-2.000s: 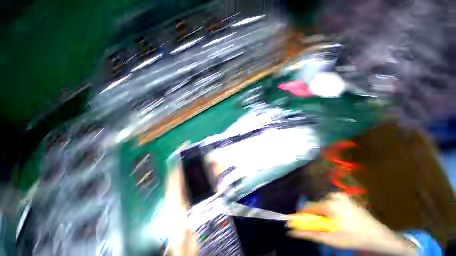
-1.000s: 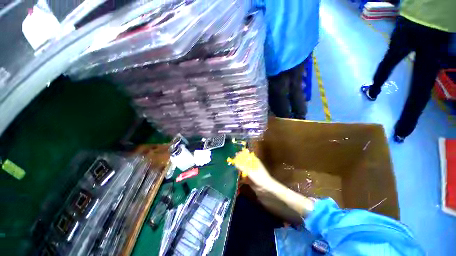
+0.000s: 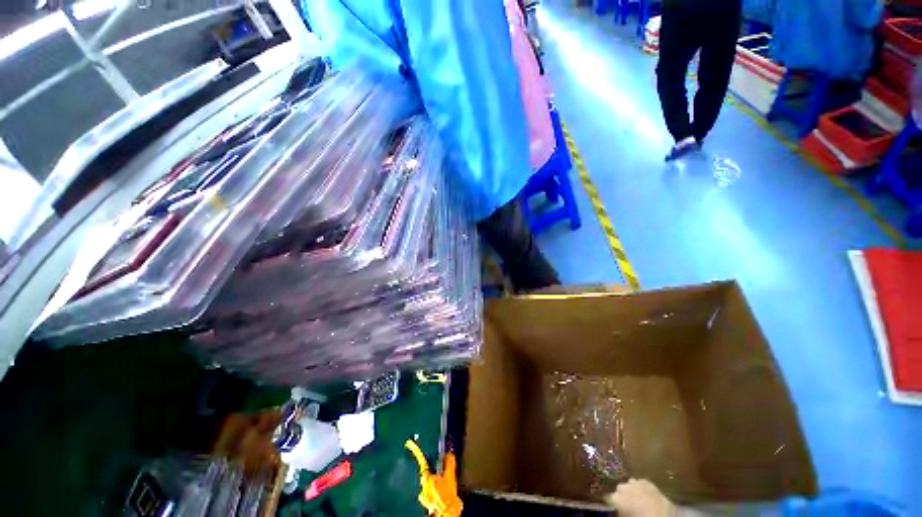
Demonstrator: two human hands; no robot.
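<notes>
My right hand (image 3: 643, 498) is at the bottom edge of the picture, at the near rim of the open brown cardboard box (image 3: 640, 295). It is small and partly cut off, and I cannot tell whether it holds anything. Clear crinkled scrap (image 3: 594, 429) lies in the box beyond the hand. The orange-yellow air blow gun (image 3: 438, 487) lies on the green mat left of the box, with no hand on it. My left hand is out of the picture.
A tall leaning stack of clear trays (image 3: 349, 252) stands behind the mat. A whitish bottle (image 3: 313, 444), a white wipe (image 3: 356, 431), a red marker (image 3: 329, 481) and a keypad half (image 3: 379, 391) lie before it. A person in blue (image 3: 455, 101) stands behind the stack.
The view has swung right from the phone and trays. My right hand has let go of the blow gun and moved right to the box. The walking person is farther off.
</notes>
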